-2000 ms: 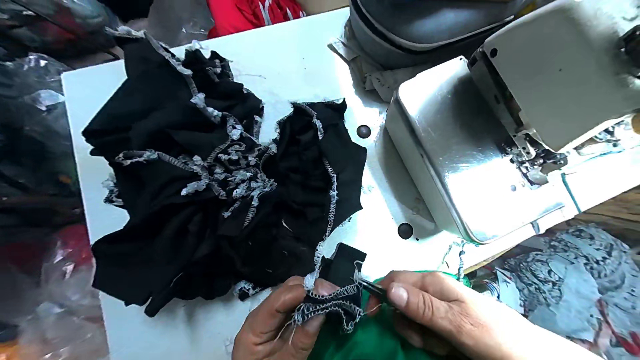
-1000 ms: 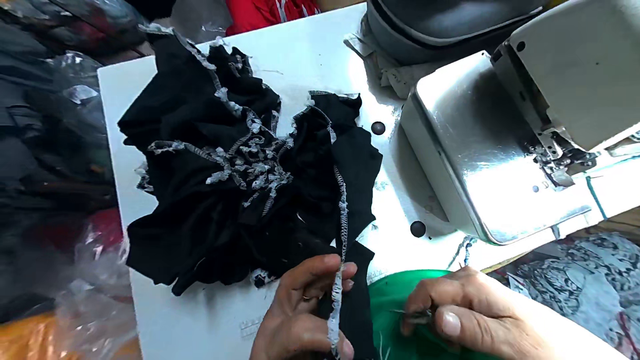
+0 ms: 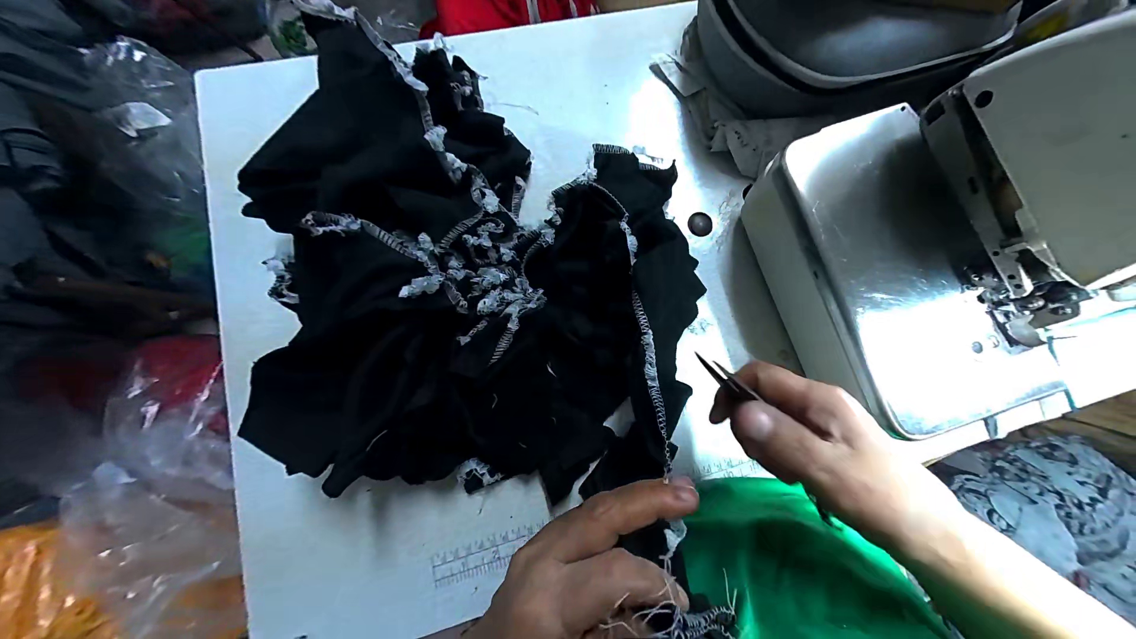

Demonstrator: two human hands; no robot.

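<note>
Black fabric (image 3: 373, 302) with white-overlocked seams lies bunched over the white tabletop, a cluster of frayed white seam ends at its middle. At the bottom centre my left hand (image 3: 595, 559) grips a seamed edge of this fabric, with loose white threads hanging around the fingers. My right hand (image 3: 816, 435), to the right of the fabric, holds small pointed thread snips (image 3: 726, 377) between thumb and fingers, their tips aimed up and left, apart from the cloth. Part of the snips is hidden in the palm. Green cloth (image 3: 781, 559) lies beneath both hands.
An overlock sewing machine (image 3: 852, 266) stands at the right. Behind it are a grey container (image 3: 852, 44) and scraps of paper or cloth (image 3: 750, 142). Clear plastic bags (image 3: 151, 515) lie left of the white table (image 3: 355, 568). Patterned cloth (image 3: 1047, 506) is at the lower right.
The snips were at the seam by my left hand two seconds ago; my right hand now holds them up and away from it. My left hand's hold on the seam has changed.
</note>
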